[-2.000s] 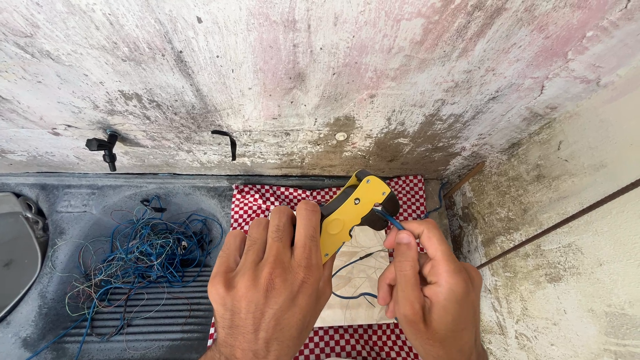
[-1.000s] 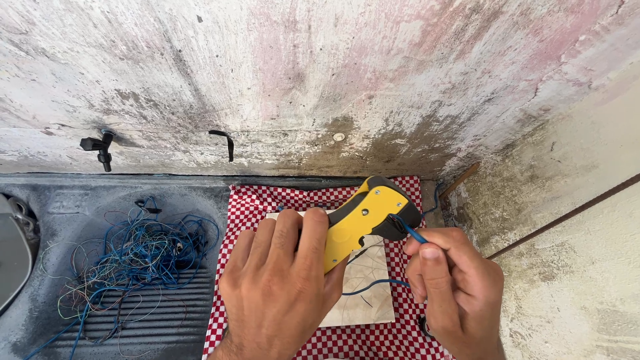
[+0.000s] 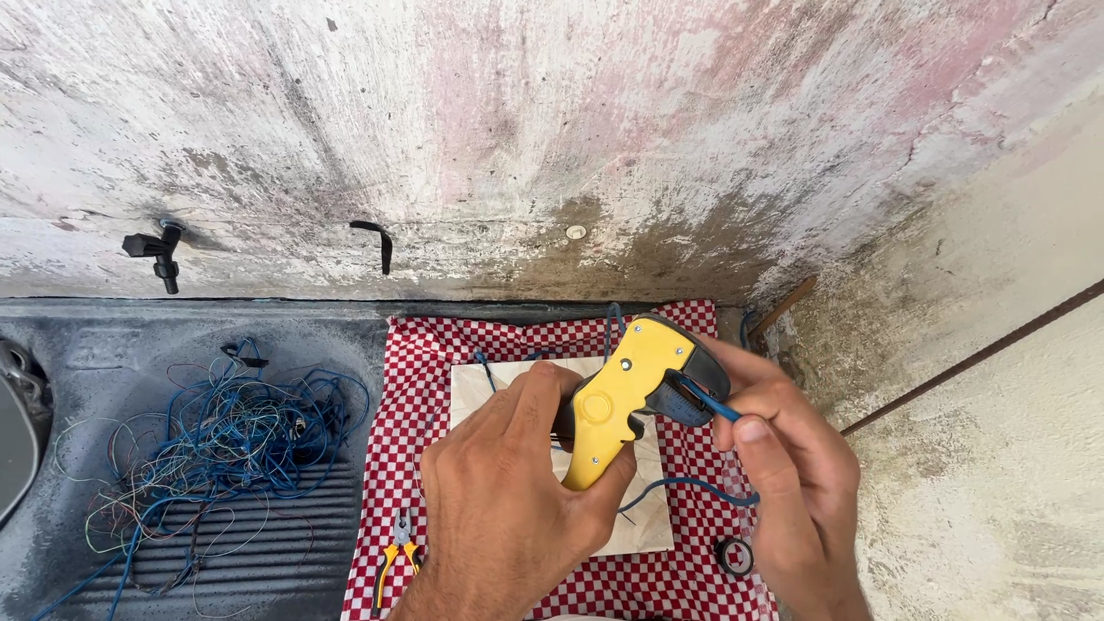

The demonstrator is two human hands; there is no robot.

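Observation:
My left hand [image 3: 517, 483] is closed around the handles of a yellow and black automatic wire stripper [image 3: 617, 379], whose head points up and right. Between the thumb and fingers of my right hand [image 3: 798, 466] is a blue cable [image 3: 711, 401]; its end reaches into the stripper's jaws, and whether they are clamped on it cannot be told. Another length of blue cable [image 3: 690, 483] curves below, over a pale square tile [image 3: 651, 517]. The tile lies under my left hand on a red and white checkered cloth [image 3: 578, 595].
Pliers with yellow and black handles [image 3: 397, 556] and a roll of black tape [image 3: 734, 556] lie on the cloth. Tangled blue cable and thin wires [image 3: 250, 431] fill part of the ribbed grey sink [image 3: 285, 561] at left. A black tap [image 3: 164, 254] juts from the wall.
The stripper has turned in my left hand, and its head now faces further right than two seconds ago. My right hand, still pinching the blue cable, has shifted to the right with it.

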